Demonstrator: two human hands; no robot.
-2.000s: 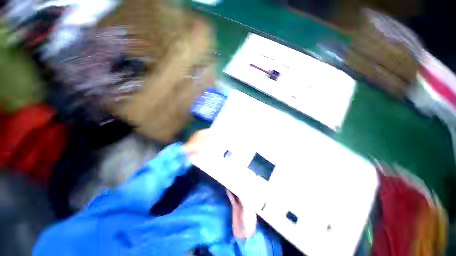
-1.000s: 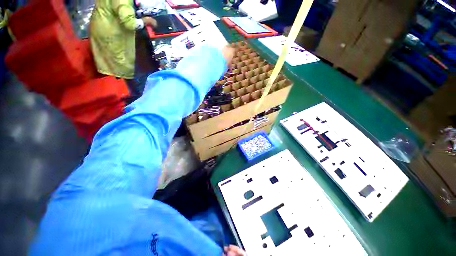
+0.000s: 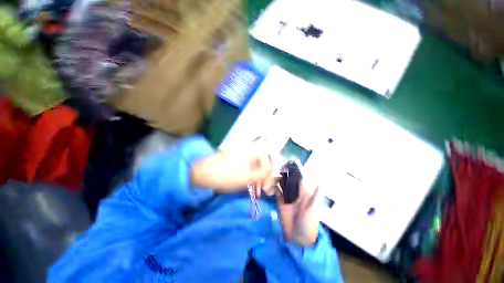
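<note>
A large white panel [image 3: 376,166] with cutouts lies in front of me on the green bench. My left hand [image 3: 237,170] comes from the left over the panel's near edge; its fingers meet my right hand. A small dark component [image 3: 290,181] is between the two hands, with thin pale and reddish wires [image 3: 255,202] hanging below my left fingers. My right hand [image 3: 298,213] is below and beside the component, fingers around it. The picture is blurred, so the exact finger contact is unclear.
A second white panel [image 3: 353,33] lies behind. A blue tray of small parts [image 3: 240,84] touches the near panel's upper left. A brown carton [image 3: 171,77] is at left, with red bags [image 3: 58,146] beyond. Red wire harnesses [image 3: 475,204] and orange-yellow ones [image 3: 494,249] are at right.
My left arm has come back from the divided carton and is now over the near panel. Both hands are now together at a dark component. The view has turned down.
</note>
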